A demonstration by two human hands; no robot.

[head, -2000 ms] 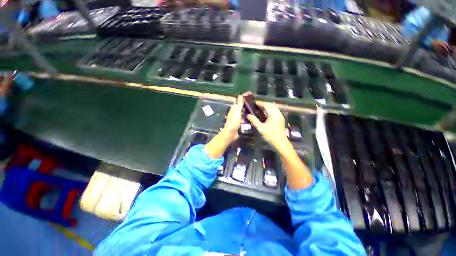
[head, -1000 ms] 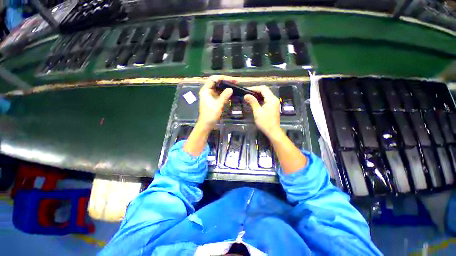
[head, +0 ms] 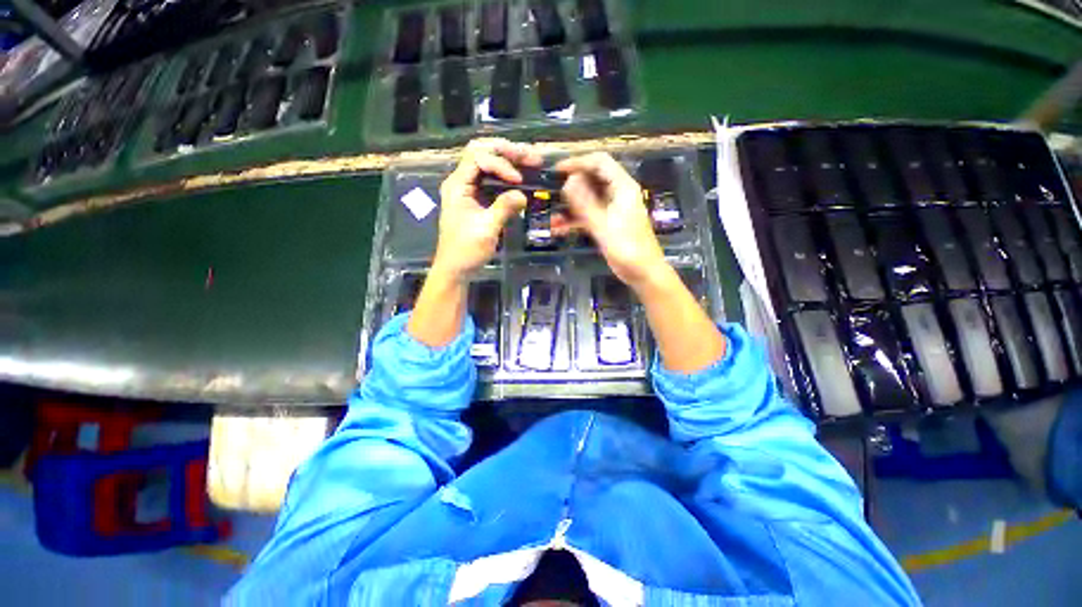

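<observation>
A dark handset (head: 517, 187) is held level above the back row of the clear tray (head: 564, 387). My left hand (head: 477, 213) grips its left end, with fingers behind and thumb in front. My right hand (head: 609, 216) is at its right end and is blurred; whether it grips the handset cannot be told. Handsets with pale patches lie in the tray's front pockets, one of them (head: 541, 323) near the middle. A white label (head: 418, 203) lies in the back left pocket.
A black parts tray (head: 777, 251) on a white liner (head: 738, 213) is at the right. More filled clear trays (head: 475, 133) lie on the green belt (head: 759, 71) behind. Blue and red stools (head: 71, 504) stand low at the left.
The view has shifted, so the belt trays show further left and higher. The handset is still held over the clear tray. My right hand's fingers have shifted and are now blurred at its end.
</observation>
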